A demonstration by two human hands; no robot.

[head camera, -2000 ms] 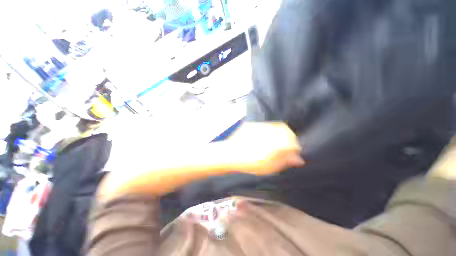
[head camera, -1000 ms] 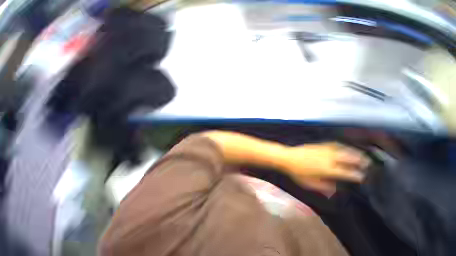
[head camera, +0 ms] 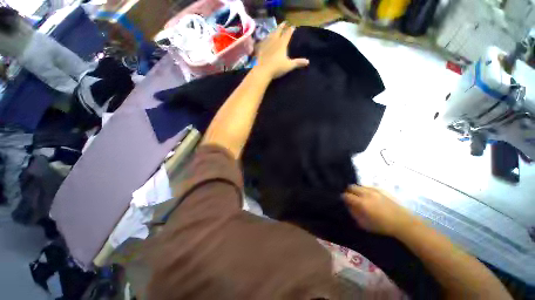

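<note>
A large black cloth (head camera: 317, 117) lies over the left part of the white table and hangs over its front edge onto my lap. My left hand (head camera: 278, 54) is at the cloth's far left edge, thumb spread from the fingers, resting on it; its fingertips are hard to make out. My right hand (head camera: 369, 208) has curled fingers at the cloth's near right edge and pinches it. A navy piece (head camera: 173, 120) shows under the black cloth at the left.
A pink basket (head camera: 249, 35) with white and red scraps stands beyond my left hand. A mauve-grey side board (head camera: 117, 170) runs along the left. The sewing machine (head camera: 487, 88) and a black phone (head camera: 505, 161) are at the right. Another person's sleeve (head camera: 53, 58) shows upper left.
The view has swung left to the table's left end and side board. My left hand has moved from the lap cloth to the cloth on the table. My right hand has come into view.
</note>
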